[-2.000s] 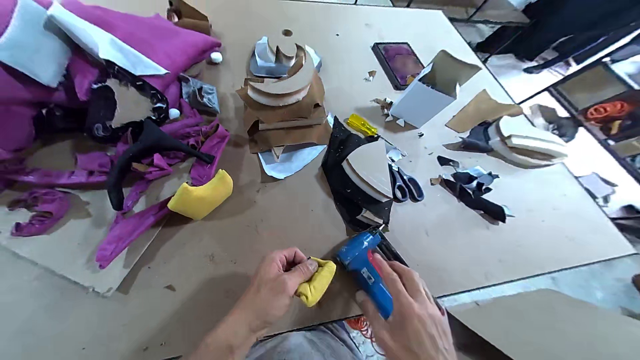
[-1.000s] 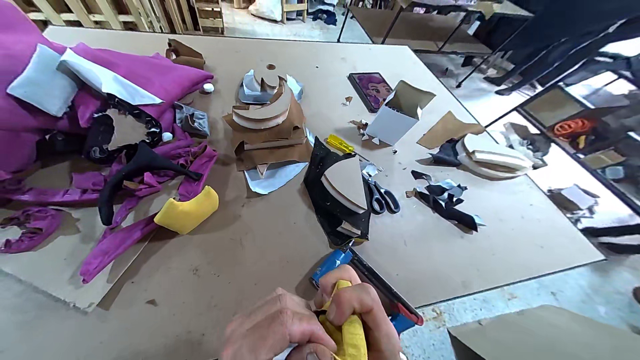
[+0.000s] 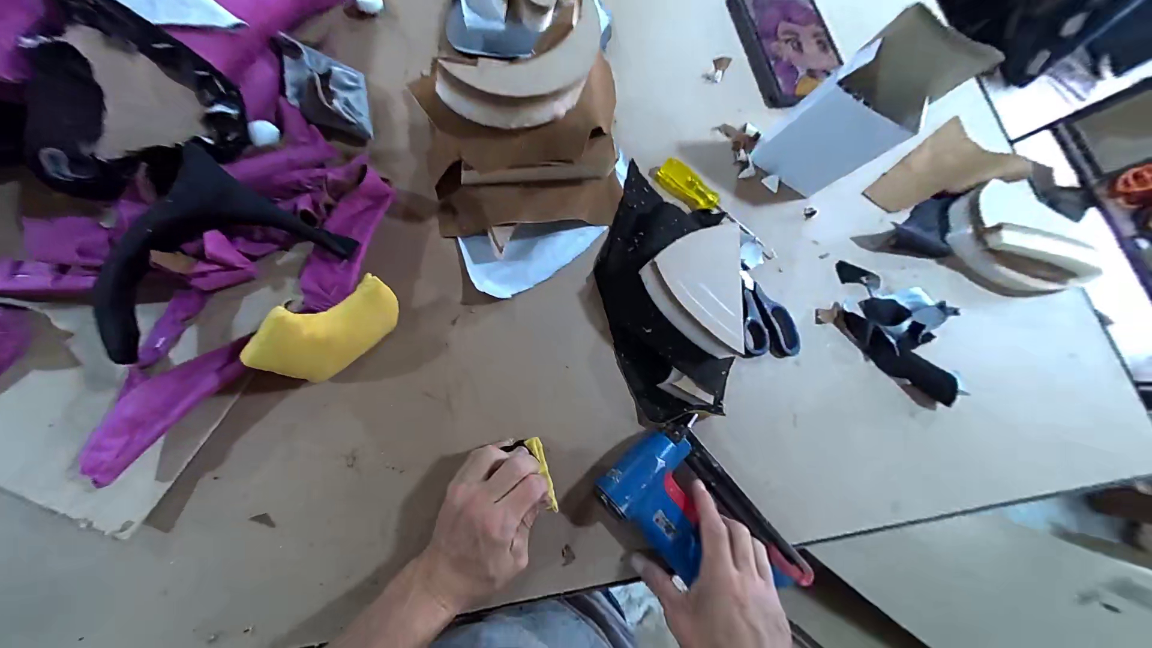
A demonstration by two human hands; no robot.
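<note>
My left hand grips a small yellow covered piece, mostly hidden by the fingers, low over the table. To its right lies a blue pneumatic stapler with a red trigger and a long black magazine. My right hand rests at the stapler's handle with fingers spread; whether it grips the tool is unclear. Beyond the stapler's nose, curved board pieces lie on black material, beside dark-handled scissors and a yellow-handled screwdriver.
A padded yellow curved piece and a black curved piece lie by magenta fabric at left. Brown material carries curved board pieces at the back. A white box, black scraps and more shaped pieces are at right.
Two seconds ago my right hand was on the stapler; one second ago both hands were together at the yellow piece. Now they are apart, the right back at the stapler.
</note>
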